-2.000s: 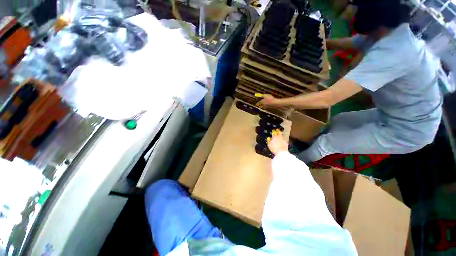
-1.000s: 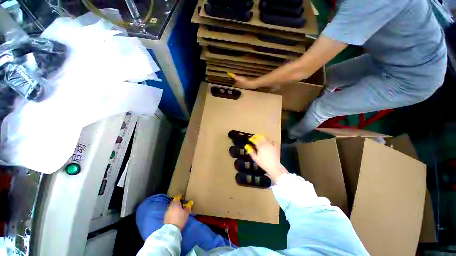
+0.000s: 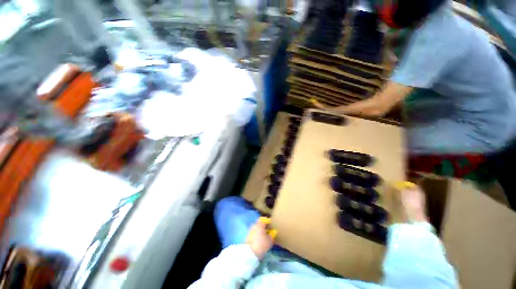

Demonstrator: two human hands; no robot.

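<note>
A tan cardboard sheet lies tilted in front of me. Several black plastic housings lie in a column on its right half, and one more lies at its far edge. My left hand, with yellow finger cots, grips the sheet's near left edge. My right hand, also with yellow finger cots, is at the sheet's right edge and appears to hold it; the view is blurred. Beneath the sheet, a lower cardboard layer shows at the left with a row of black housings.
Another person sits at the right, one hand at the sheet's far edge. Behind are stacked parts trays. An open carton is at right. The machine table, with a red button and orange-brown fixture, is at left.
My right hand has left the housings and moved to the sheet's right edge. The sheet has shifted to the right over the lower layer, uncovering a row of housings. The view has swung left.
</note>
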